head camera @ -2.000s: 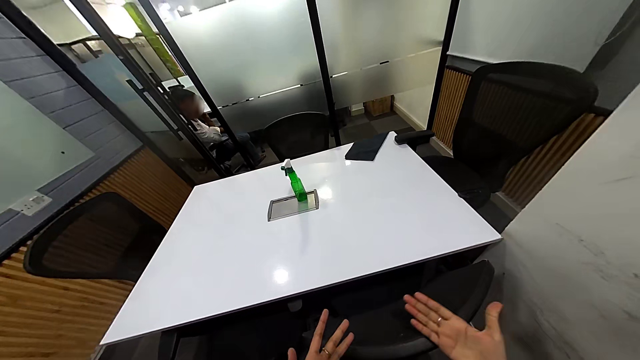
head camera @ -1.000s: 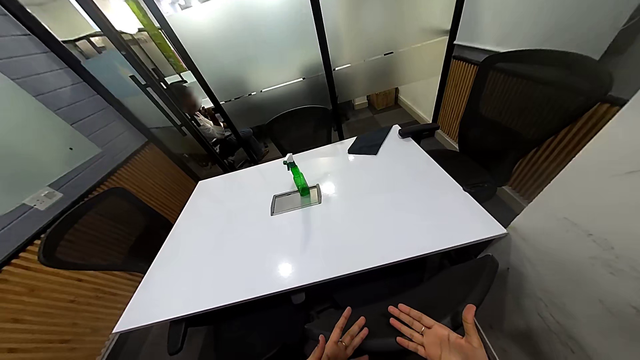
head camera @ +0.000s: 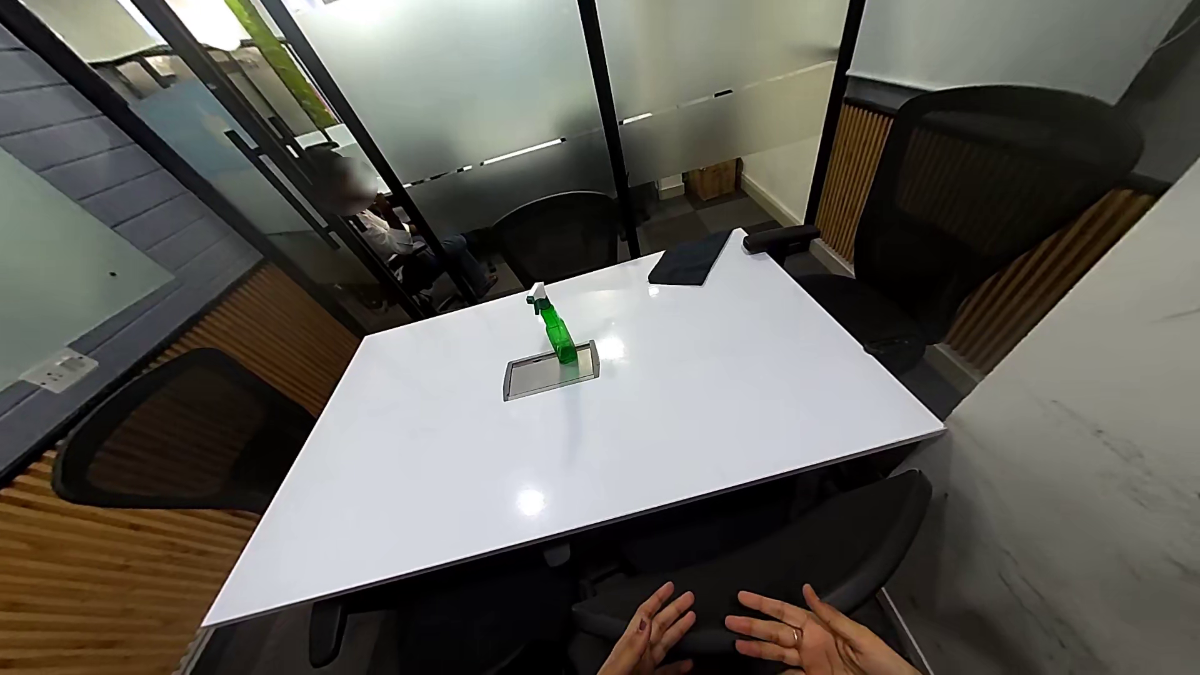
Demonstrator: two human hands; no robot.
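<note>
My left hand [head camera: 653, 630] is at the bottom edge of the view, fingers spread, holding nothing. To its right my right hand [head camera: 797, 636], with a ring on one finger, is also open, palm up. Both are over a black chair [head camera: 806, 553] at the near side of a glossy white table [head camera: 450, 459]. A green spray bottle [head camera: 559, 335] with a white and dark head stands at the metal-framed insert [head camera: 539, 377] in the tabletop. Near the far right corner lies a folded dark cloth [head camera: 691, 260]. Neither hand touches the table.
Black mesh chairs stand at the left [head camera: 187, 431], the far side [head camera: 561, 234] and the right [head camera: 975, 197]. A marbled wall [head camera: 1078, 459] rises close on the right. Beyond the glass partition [head camera: 469, 84] a person [head camera: 380, 230] sits. A wall socket [head camera: 61, 371] is at left.
My right hand has moved left, closer to my left hand, and its palm has turned more toward the left hand. The bottle and the cloth have stayed in place.
</note>
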